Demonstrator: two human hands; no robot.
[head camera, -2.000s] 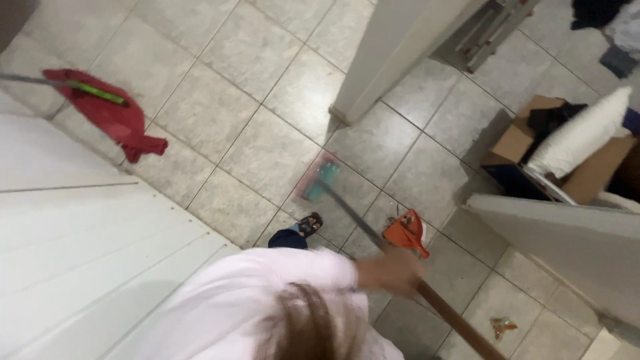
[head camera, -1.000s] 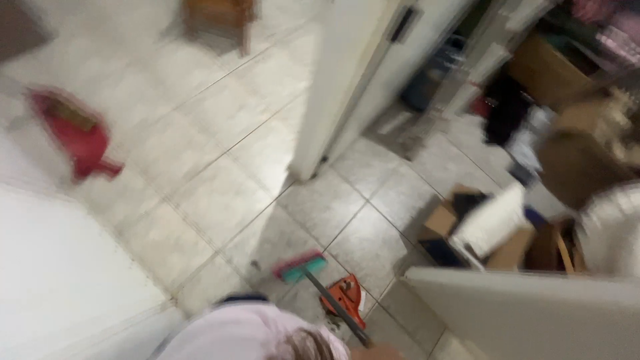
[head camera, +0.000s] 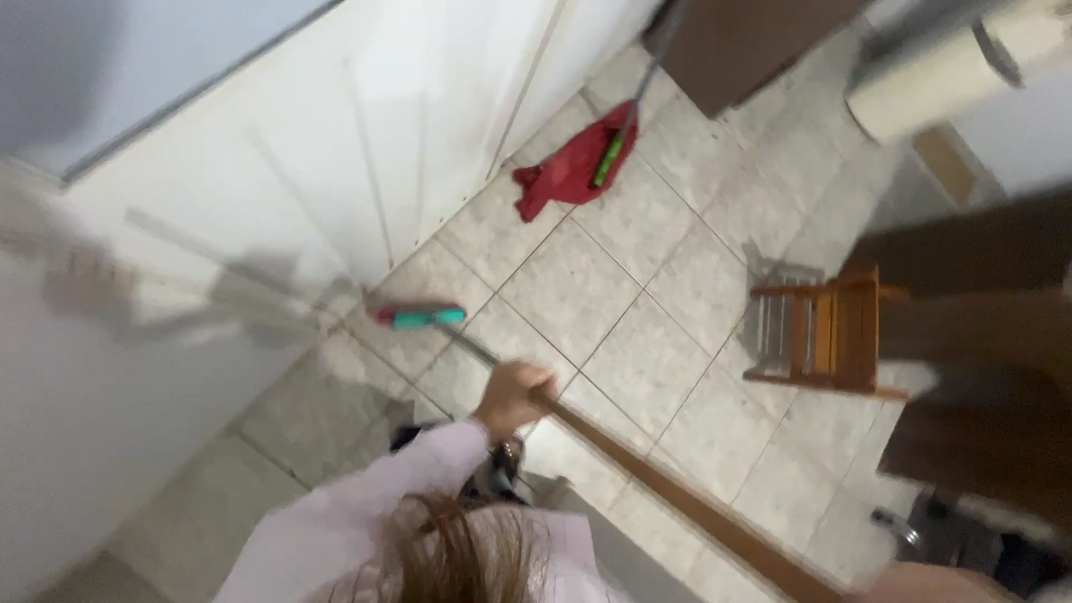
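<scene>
My left hand is closed around the wooden broom handle, partway along it. At the lower right edge, my right hand is blurred and cut off by the frame; the upper end of the handle runs to it, and its fingers are hidden. The green and pink broom head is on the tiled floor beside the foot of the white wall. Farther up, a red cloth lies under a green mop or squeegee head with a thin pole.
A small wooden chair stands on the right, near dark brown furniture. A brown panel is at the top. Pale cylindrical thing at upper right. My foot shows below my left hand.
The view has swung strongly toward the wall and the red cloth. The broom head, earlier near an orange dustpan, is now by the wall's foot. The dustpan and the cardboard box are out of view.
</scene>
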